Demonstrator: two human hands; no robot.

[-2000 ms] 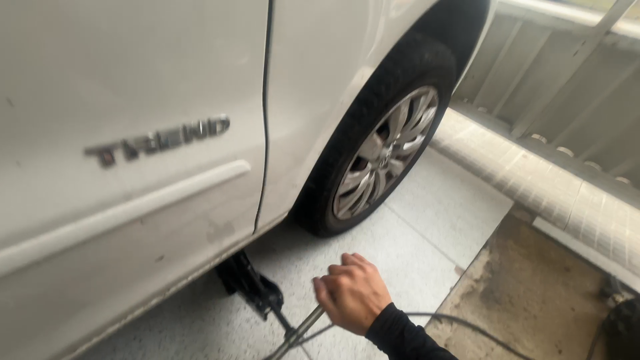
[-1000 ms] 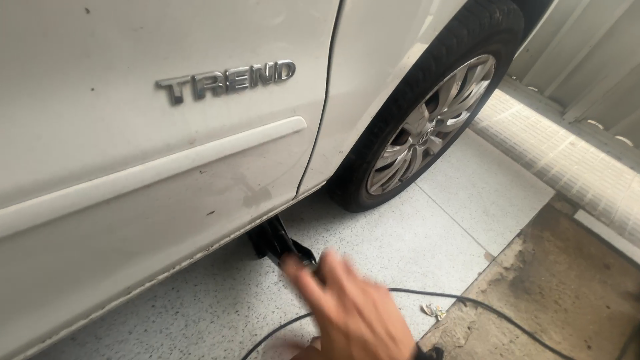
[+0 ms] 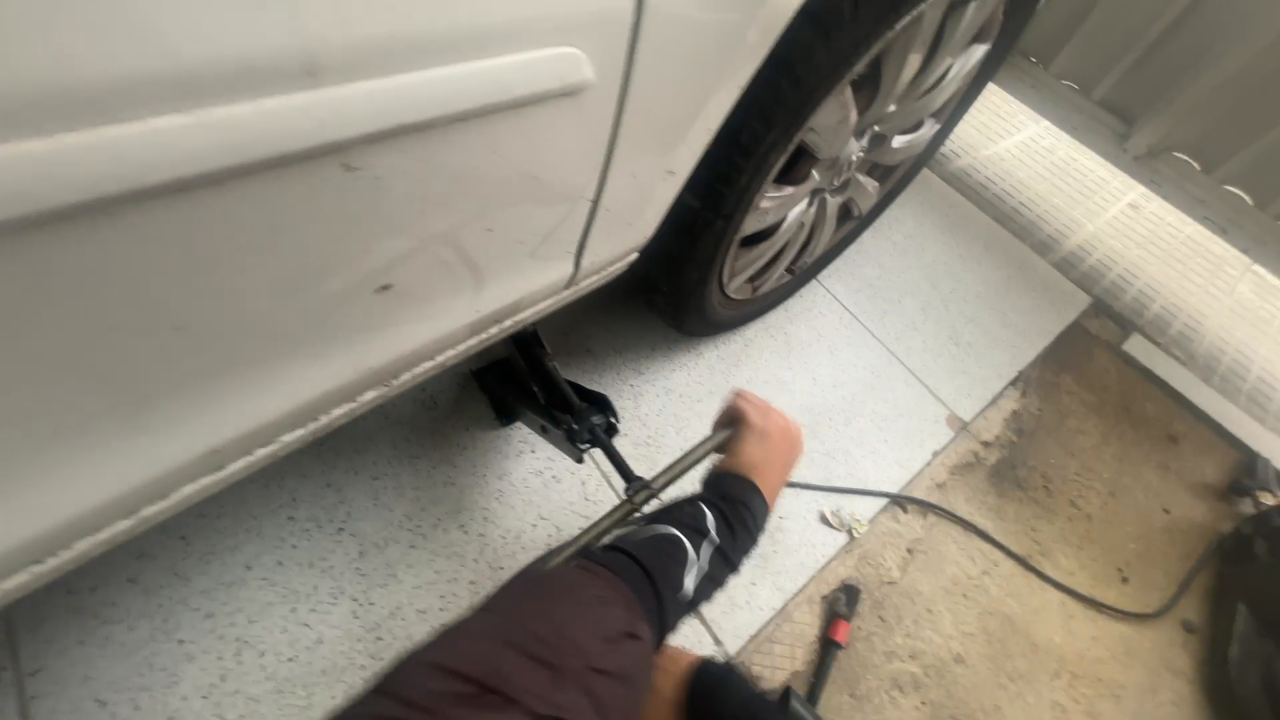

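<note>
A black car jack (image 3: pixel 550 400) stands on the pale floor under the sill of a white car (image 3: pixel 300 250). Its dark rod points toward me and meets a long metal bar (image 3: pixel 670 480) near the middle of the bar. What looks like my left hand (image 3: pixel 765 440) is closed around the bar's upper right end, the dark sleeve reaching up from below. The bar's lower end disappears behind that arm. Skin beside a second dark sleeve at the bottom edge seems to be my right hand (image 3: pixel 670 685); its fingers are hidden.
The car's wheel (image 3: pixel 850 160) rests right of the jack. A dark cable (image 3: pixel 1000 545) crosses the floor tiles and bare concrete. A black tool with a red band (image 3: pixel 837 632) lies lower right, near a dark object (image 3: pixel 1250 610). Perforated pale material (image 3: pixel 1120 220) runs along the corrugated wall.
The blurred hand seen over the jack a second ago is no longer there; a hand now grips the bar, with its forearm across the lower middle. The view has shifted down.
</note>
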